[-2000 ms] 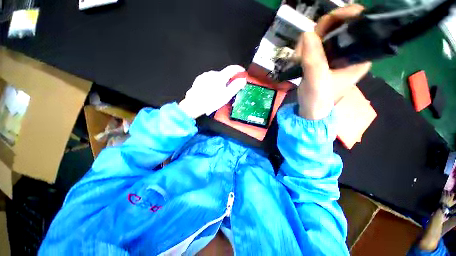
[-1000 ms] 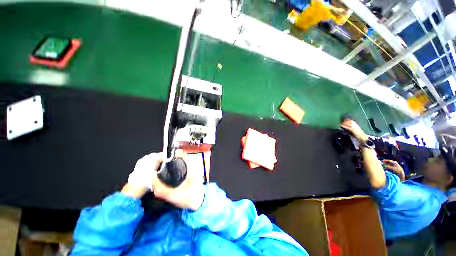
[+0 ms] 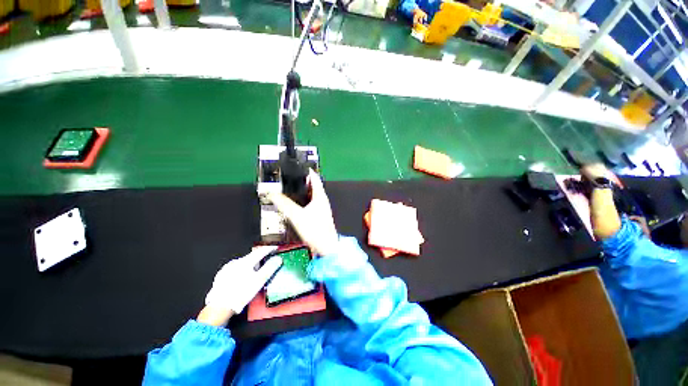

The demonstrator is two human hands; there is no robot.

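Note:
A green circuit board [image 3: 293, 276] in a black housing lies on a red-orange pad [image 3: 287, 307] in front of me. My left hand [image 3: 240, 283], in a white glove, rests on the housing's left edge with its fingertips at the upper left corner. My right hand [image 3: 313, 219] is bare and grips the black electric screwdriver [image 3: 293, 178], which stands upright over the screw feeder [image 3: 271, 220]. The screwdriver's tip is hidden behind my hand and the feeder.
Loose pads [image 3: 394, 228] lie right of the feeder. Another pad [image 3: 433, 162] and a board unit [image 3: 73, 145] are on the green belt [image 3: 188, 128]. A white plate [image 3: 60, 240] lies left. An open carton [image 3: 520, 332] and a person [image 3: 641, 264] are at the right.
The screwdriver and my right hand have moved forward, from near my body to over the feeder. My left hand now rests beside the board, which has come back into sight.

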